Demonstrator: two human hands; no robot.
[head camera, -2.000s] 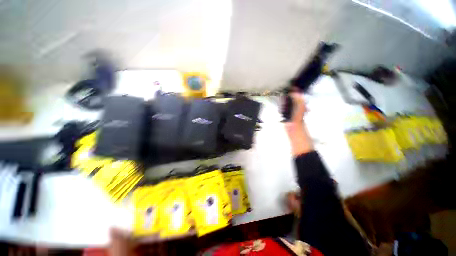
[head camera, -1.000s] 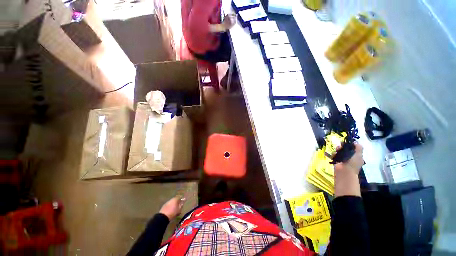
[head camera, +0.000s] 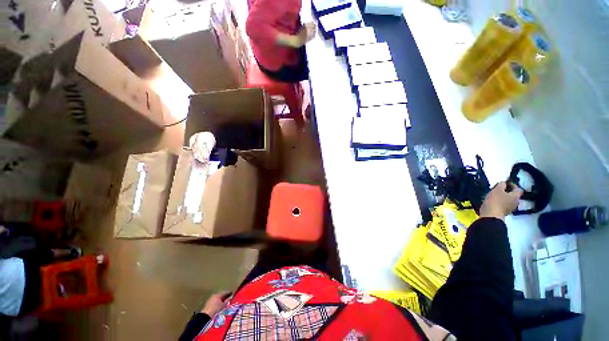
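My right hand (head camera: 499, 200) is over the table at the right, at the near edge of the curled black strap (head camera: 539, 190); its fingers are bent against the strap, and whether they grip it cannot be told. A tangled pile of black loops (head camera: 454, 181) lies just left of it. Yellow printed sleeves (head camera: 427, 256) lie fanned below the loops, partly behind my right forearm. My left hand (head camera: 216, 303) is low beside my body, small and partly seen, with no object visible in it.
White trays (head camera: 379, 131) stand in a row up the table beside the dark mat (head camera: 427, 143). Tape rolls (head camera: 493, 50), a blue bottle (head camera: 571, 220) and white boxes (head camera: 559, 266) are at the right. A red stool (head camera: 296, 212), cartons (head camera: 230, 123) and wrapped packs (head camera: 212, 200) stand on the floor. A person (head camera: 275, 33) sits ahead.
My right hand has left the black loops and moved right to the strap. My left hand has drawn down closer to my body. The view has shifted slightly.
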